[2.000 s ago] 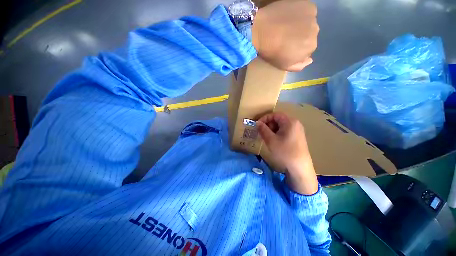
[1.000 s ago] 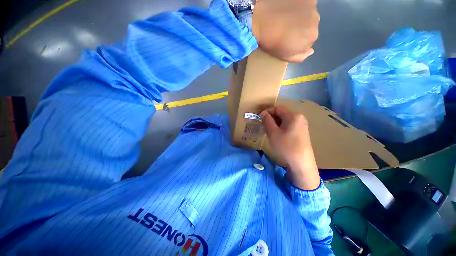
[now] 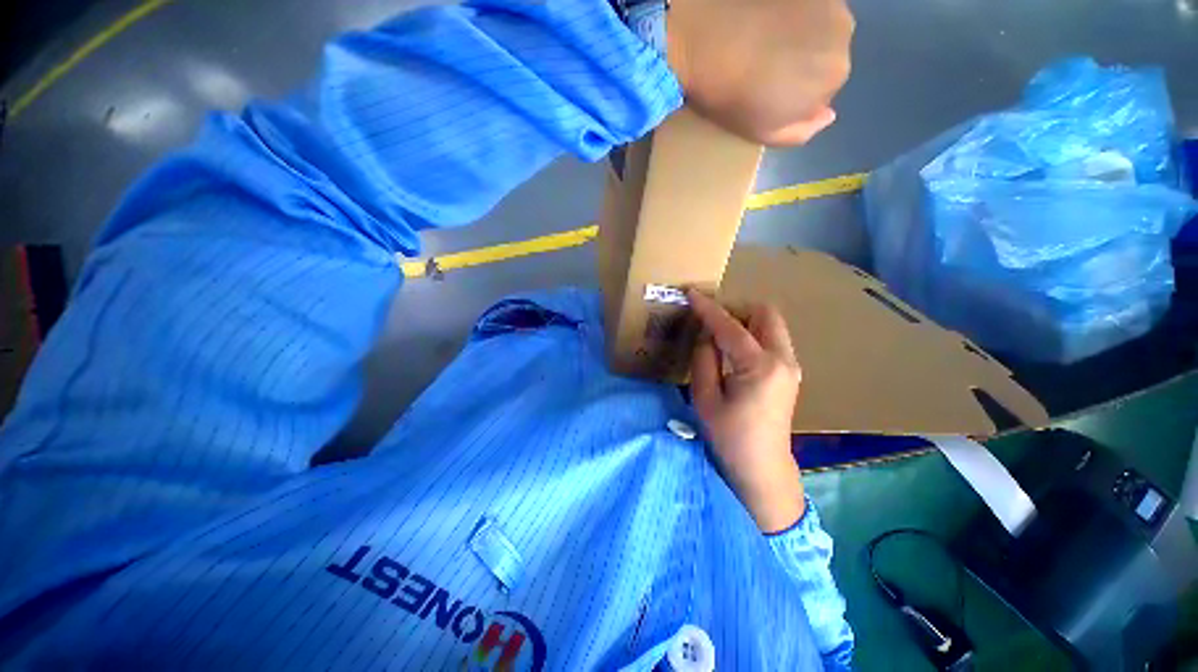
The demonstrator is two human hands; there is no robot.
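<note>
A brown mailer box [image 3: 690, 210] stands on end against my smock, its lid spread open to the right. My left hand [image 3: 762, 66], with a watch at the wrist, grips the box's upper end; some of its fingers are hidden. A small white barcode label [image 3: 666, 294] lies across the narrow side, just above a printed code. My right hand [image 3: 742, 387] is at the lower end, its index fingertip touching the label's right end, thumb apart and other fingers curled. It holds nothing visible.
A dark label printer [image 3: 1084, 525] stands on the green bench [image 3: 854, 505] at lower right, with a white liner strip [image 3: 988, 483] beside it. A small dark device with a cable [image 3: 939, 637] lies left of it. A crinkled blue plastic bag [image 3: 1051, 223] is at right.
My right hand has gone from pinching the label's right end to touching it with an extended index finger. The label now lies along the box side. My left hand still grips the box.
</note>
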